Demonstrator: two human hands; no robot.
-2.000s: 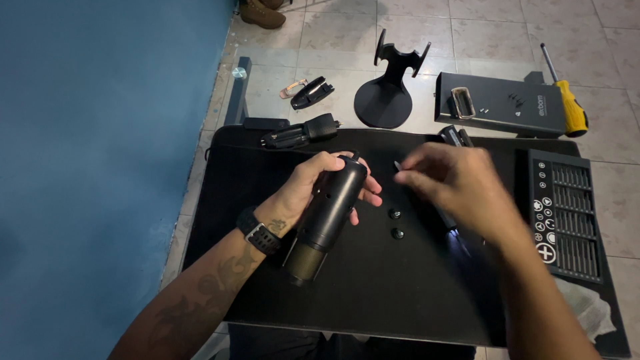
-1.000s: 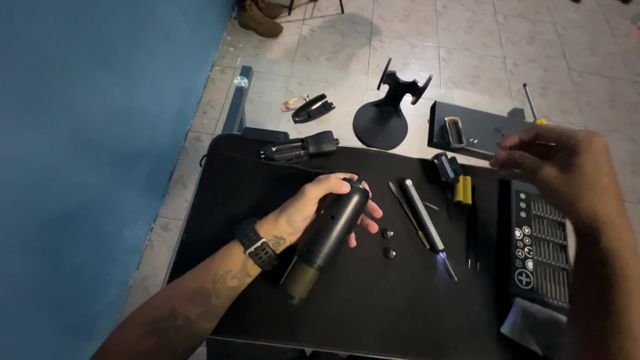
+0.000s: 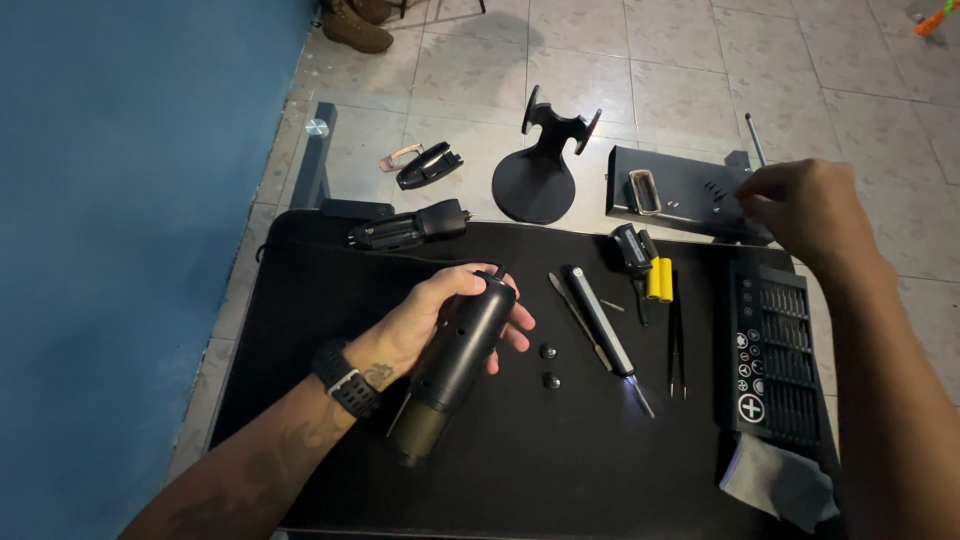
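Note:
My left hand (image 3: 469, 307) holds a black cylindrical device (image 3: 466, 341) with a dark olive lower end, tilted above the black mat. Over the right end of a black box (image 3: 686, 187), my right hand (image 3: 795, 210) has its thumb and forefinger close together; whether anything is between them cannot be seen. Small dark screws (image 3: 716, 191) and lighter ones lie on the box, beside a rectangular metal-rimmed part (image 3: 643, 192). Two small black round parts (image 3: 551, 366) rest on the mat near the device. A lit electric screwdriver (image 3: 602, 319) lies beside a thin metal pry tool (image 3: 579, 320).
A bit case (image 3: 776, 352) and grey cloth (image 3: 780, 480) occupy the right side. Tweezers (image 3: 676, 337), yellow battery cells (image 3: 659, 280) and a black clipper-like part (image 3: 632, 249) lie nearby. Behind are a black stand (image 3: 536, 176), an opened black housing (image 3: 409, 225) and a black shell (image 3: 430, 165).
My right hand has moved from above the mat to over the black box at the right. My left hand keeps hold of the cylindrical device. The view has shifted.

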